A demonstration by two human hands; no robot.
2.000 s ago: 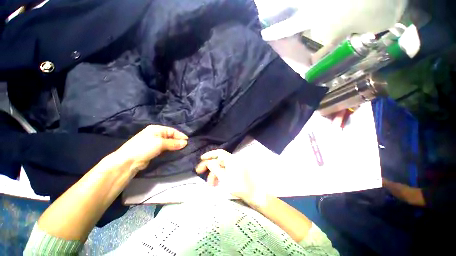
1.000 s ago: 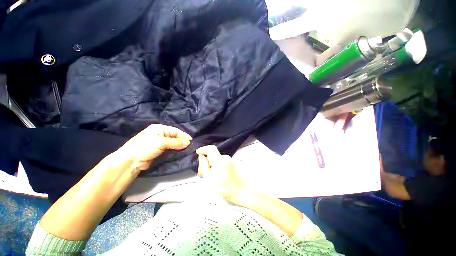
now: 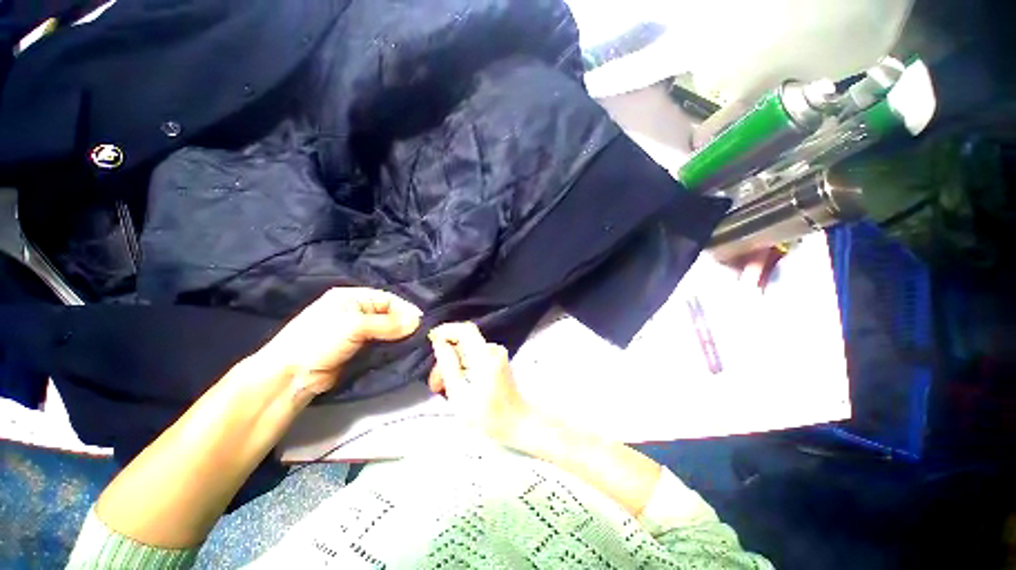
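A dark navy coat [image 3: 212, 67] lies spread before me, its shiny crinkled lining [image 3: 479, 167] facing up and its matt hem edge [image 3: 579, 228] running across. My left hand [image 3: 354, 334] pinches the hem edge between thumb and fingers. My right hand [image 3: 474, 373] is just right of it, its fingertips pinched together close to the same edge. No needle can be made out between the fingers. A thin dark thread [image 3: 384, 421] curves over the table edge below my hands.
On the white table [image 3: 780, 367] at the right lie a green and silver can [image 3: 741, 139], a clear bottle with a white head [image 3: 914, 98], a metal flask [image 3: 791, 212] and a slim pinkish tool [image 3: 705, 334]. A blue crate [image 3: 914, 334] stands beyond the table's right edge.
My right hand has moved slightly left, closer to my left hand. The other person's hand and arm at the lower right no longer show. The view has shifted slightly.
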